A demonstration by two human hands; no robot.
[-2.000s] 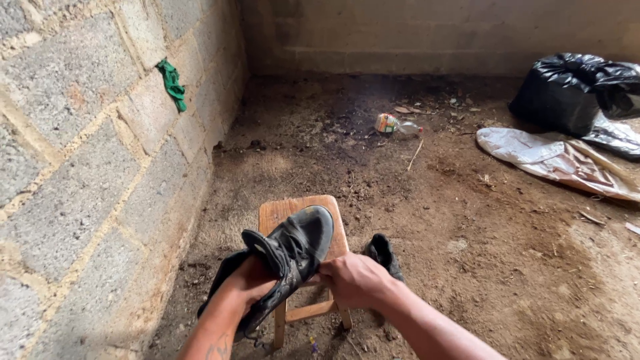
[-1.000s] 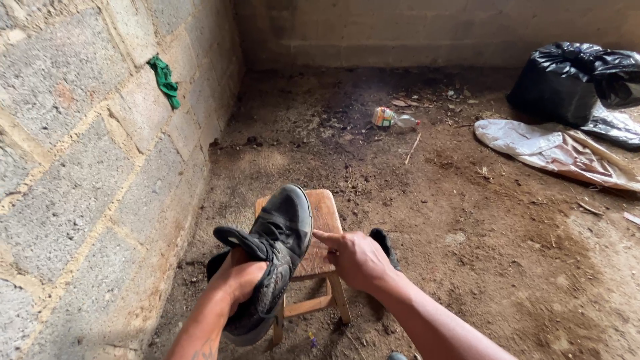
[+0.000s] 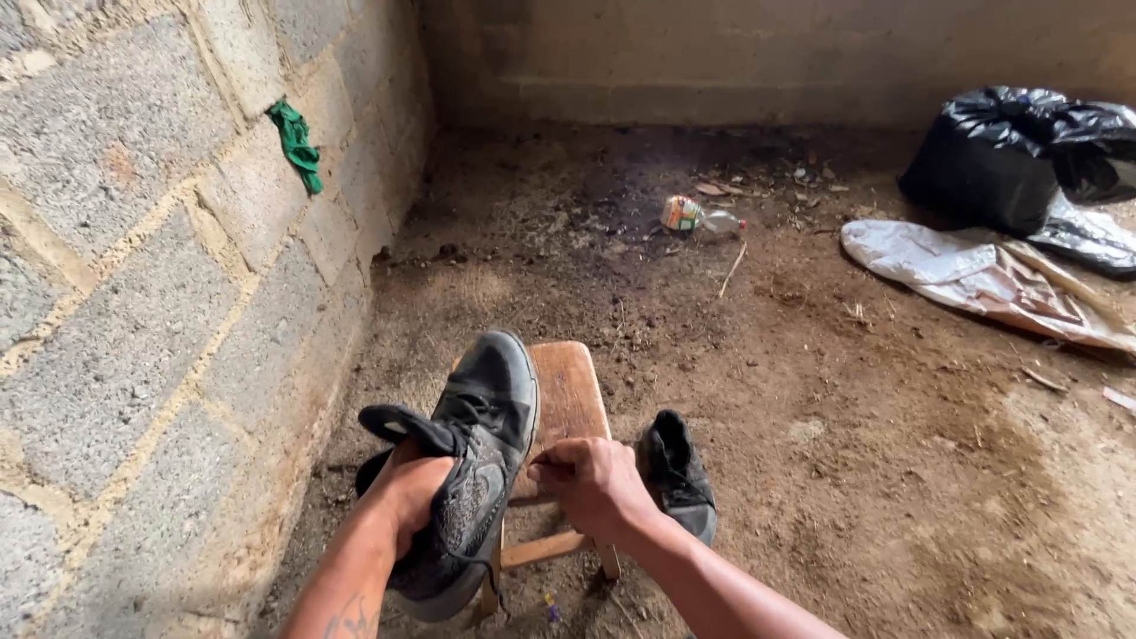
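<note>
A black lace-up shoe (image 3: 488, 399) with a grey sole edge is tilted over a small wooden stool (image 3: 568, 382), toe pointing up and away. My left hand (image 3: 413, 493) is inside the shoe's opening and holds it up; its fingers are mostly hidden. Beside the sole edge, over the front of the stool seat, is my right hand (image 3: 590, 484) with thumb and forefinger pinched together. Something small and dark may be between those fingertips, too small to tell. A second black shoe (image 3: 679, 479) rests on the dirt floor just right of the stool.
A concrete block wall (image 3: 160, 319) runs along the left, with a green cloth (image 3: 297, 146) on it. Farther off on the dirt floor lie a clear plastic bottle (image 3: 701, 217) and a white sack (image 3: 967, 266). Behind the sack stands a black plastic bag (image 3: 994, 160).
My right hand has moved from near the toe back along the sole edge, and its extended finger is now drawn in. The shoe stays on my left hand.
</note>
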